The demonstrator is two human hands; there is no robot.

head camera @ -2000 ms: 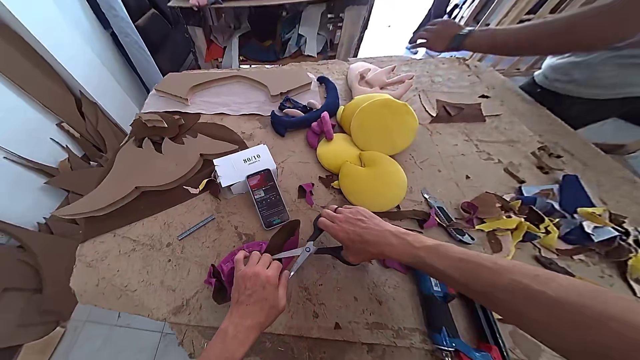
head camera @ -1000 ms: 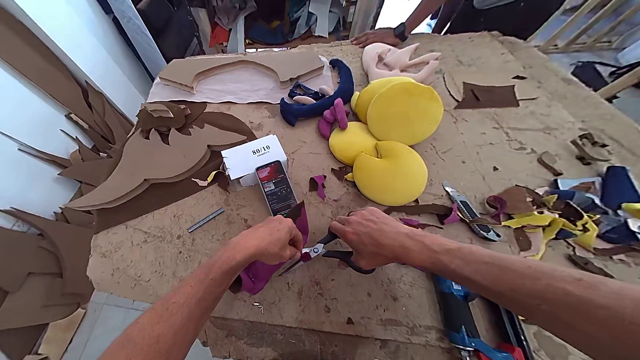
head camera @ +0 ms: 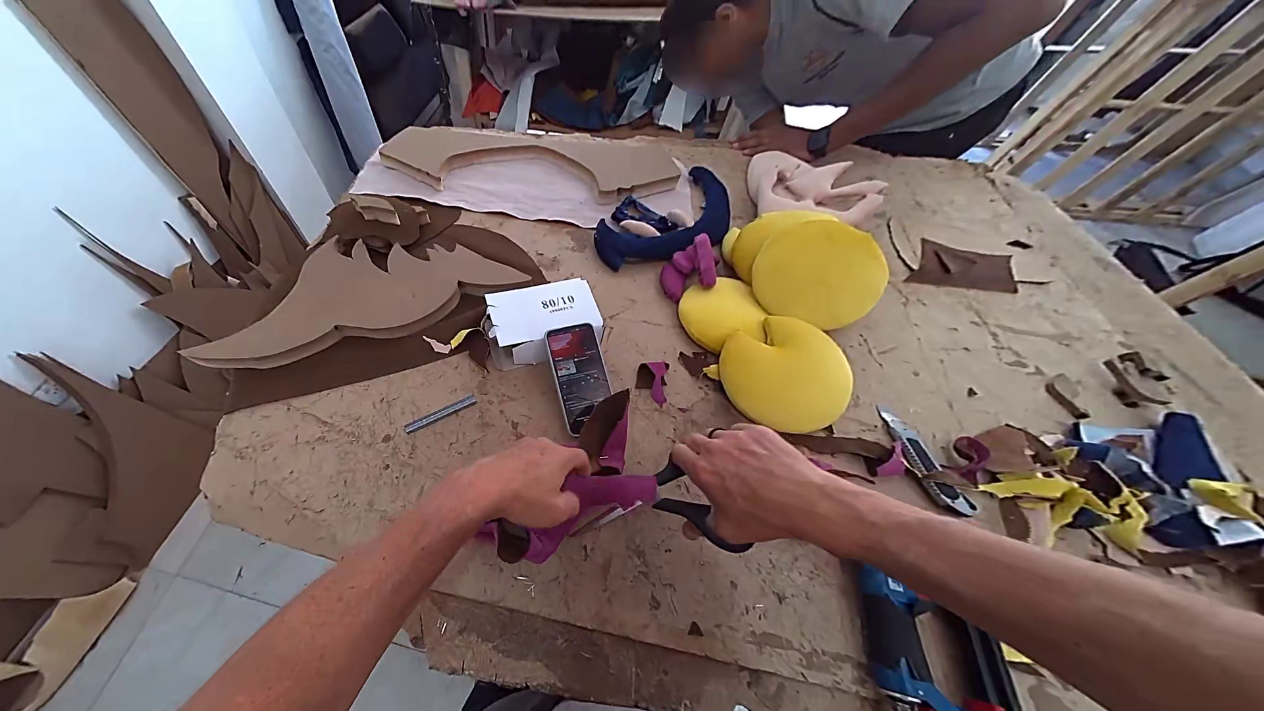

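Note:
My left hand (head camera: 533,481) grips a magenta fabric piece (head camera: 607,491) with a brown backing, its folds sticking up and hanging below the fingers. My right hand (head camera: 746,484) has its fingers in the black handles of scissors (head camera: 696,511); their blades lie at the magenta fabric and are mostly hidden by it. Just behind my left hand a smartphone (head camera: 578,375) leans on a white box (head camera: 541,314) that bears print. Yellow padded shapes (head camera: 785,375) lie beyond my right hand, beside a small magenta padded piece (head camera: 688,267) and a navy curved one (head camera: 667,237).
A utility knife (head camera: 926,462) and fabric scraps (head camera: 1116,489) lie at right, a blue tool (head camera: 894,632) at the near edge. Brown foam shapes (head camera: 365,296) and a metal strip (head camera: 439,414) are at left. A person (head camera: 839,69) leans on the far edge by a pink padded piece (head camera: 815,188).
The magenta fabric has been turned in my left hand and now covers most of the scissor blades. The other person has bent down over the far edge of the table.

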